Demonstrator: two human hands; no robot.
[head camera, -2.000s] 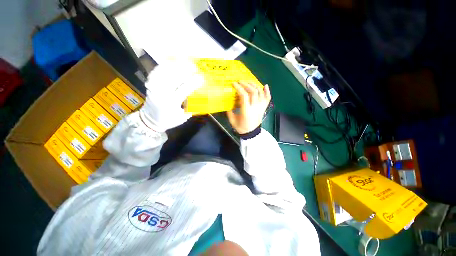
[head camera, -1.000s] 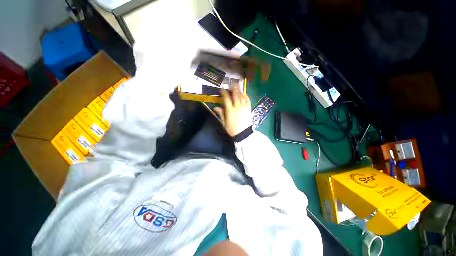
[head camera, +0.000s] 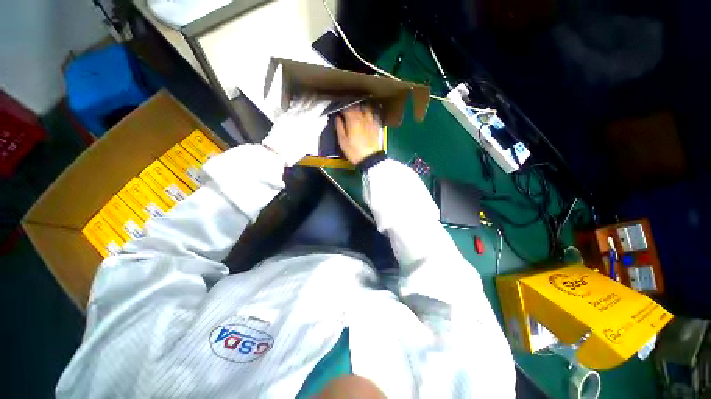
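Observation:
An opened retail box (head camera: 343, 78) lies on the near edge of the bench, its brown inside flap raised and a yellow edge toward me. My gloved left hand (head camera: 302, 125) reaches into its left side. My bare right hand (head camera: 359, 134), with a black wrist band, reaches in from the right. Both hands are at something dark inside the box; its shape and whether the fingers grip it are hidden. A flat black set-top box (head camera: 458, 204) lies on the green mat to the right. A remote control (head camera: 419, 166) shows partly beside my right sleeve.
A brown carton (head camera: 58, 226) with rows of yellow boxes stands at left, a blue stool (head camera: 107, 86) behind it. A large yellow box (head camera: 581, 300) stands open at right near a tape roll (head camera: 585, 383). A white power strip (head camera: 489, 128), cables and a red piece (head camera: 479, 245) lie on the bench.
The yellow box was closed and held up, then set down and opened. Both hands are now inside it. The remote control, visible a second ago, is now mostly covered by my right sleeve.

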